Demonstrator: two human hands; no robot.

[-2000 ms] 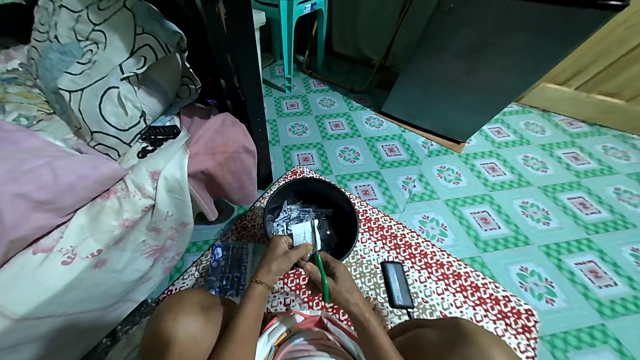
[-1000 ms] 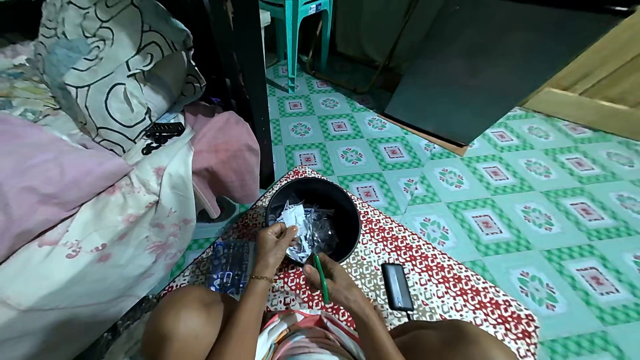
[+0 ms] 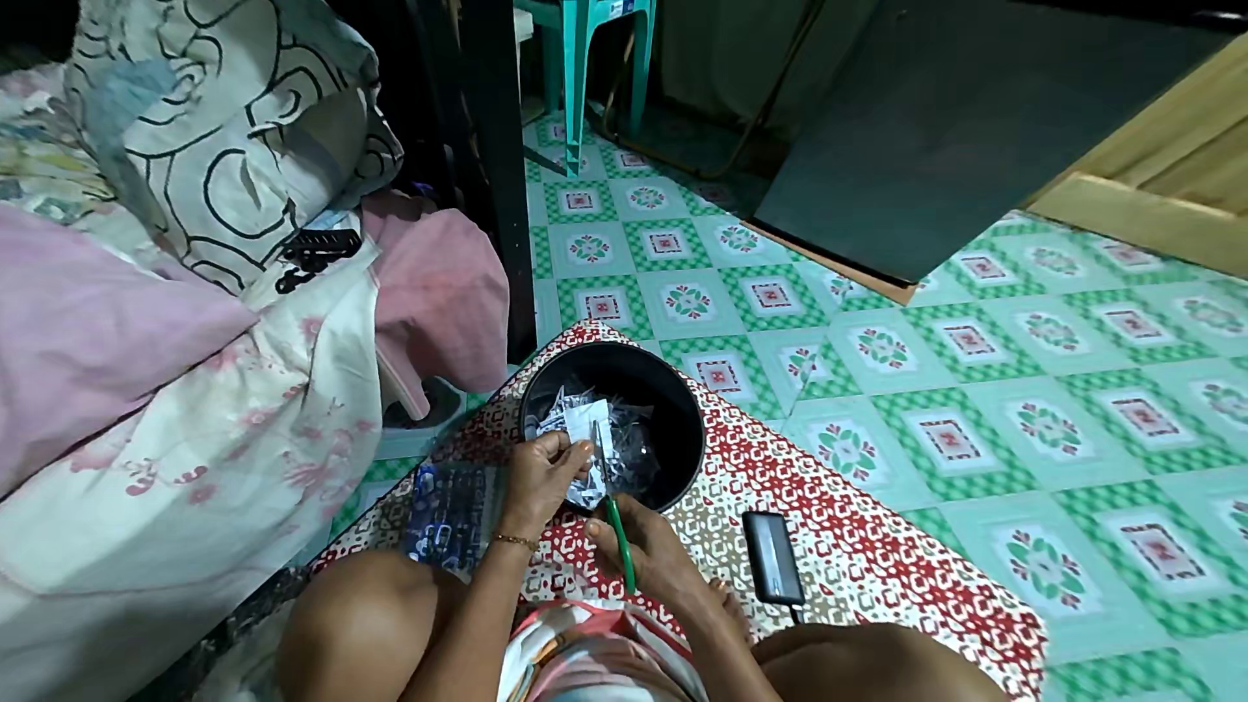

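My left hand (image 3: 543, 480) pinches a small white piece (image 3: 587, 421), paper or plastic, over a round black bin (image 3: 694, 429). Green-handled scissors (image 3: 620, 541) are in my right hand (image 3: 651, 551), their blades pointing away from me and lying against the white piece. Inside the bin lie crumpled clear and silvery plastic scraps (image 3: 634, 458). A blue patterned plastic packet (image 3: 448, 517) rests on the cloth just left of my left wrist.
Under the bin spreads a red and white patterned cloth (image 3: 877, 546), with a black power bank (image 3: 773, 558) and cable at right. A bed with floral sheet (image 3: 292, 439) stands left, a green plastic stool (image 3: 577, 78) ahead, a dark panel (image 3: 936, 146) beyond.
Both hands stay over the near side of the bin. My hands were close together two seconds ago; my right hand has since drawn back toward me with the scissors.
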